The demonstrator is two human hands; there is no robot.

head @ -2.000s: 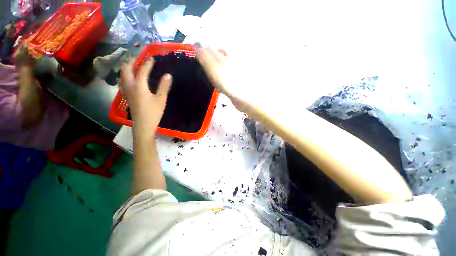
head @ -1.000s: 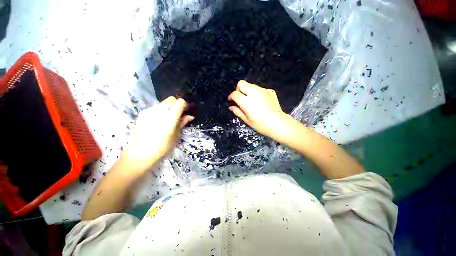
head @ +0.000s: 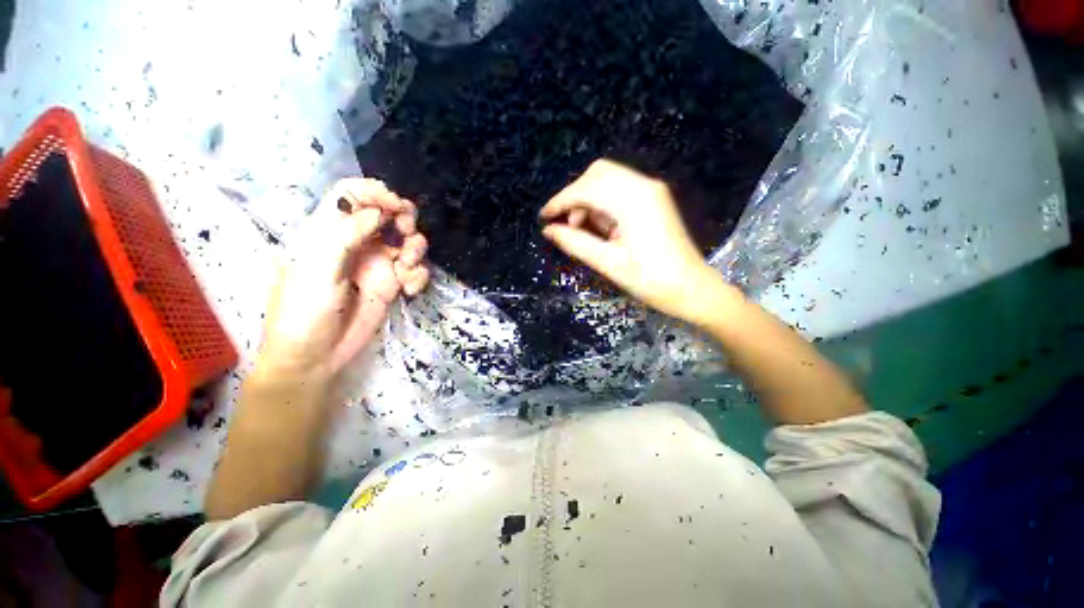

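Note:
A wide heap of small black parts [head: 594, 107] lies in an open clear plastic bag [head: 820, 154] in front of me. My left hand [head: 357, 267] is at the heap's left edge, palm turned up, fingers curled, with a small black part [head: 346, 204] held at the thumb and index finger. My right hand [head: 624, 232] is over the heap's middle, thumb and index finger pinched close together; whether a part is between them is too small to tell. A red plastic basket [head: 155, 273] filled with black parts stands at the left.
Black flakes are scattered over the white tabletop [head: 951, 226], the bag film and my beige coat [head: 642, 511]. A red object [head: 1052, 14] is cut off at the top right corner. Green floor [head: 951, 344] shows beyond the table's near edge.
Since two seconds ago the view has swung from the red basket to the bag. Since one second ago my left hand has turned palm up and lifted back; my right hand has stayed over the heap.

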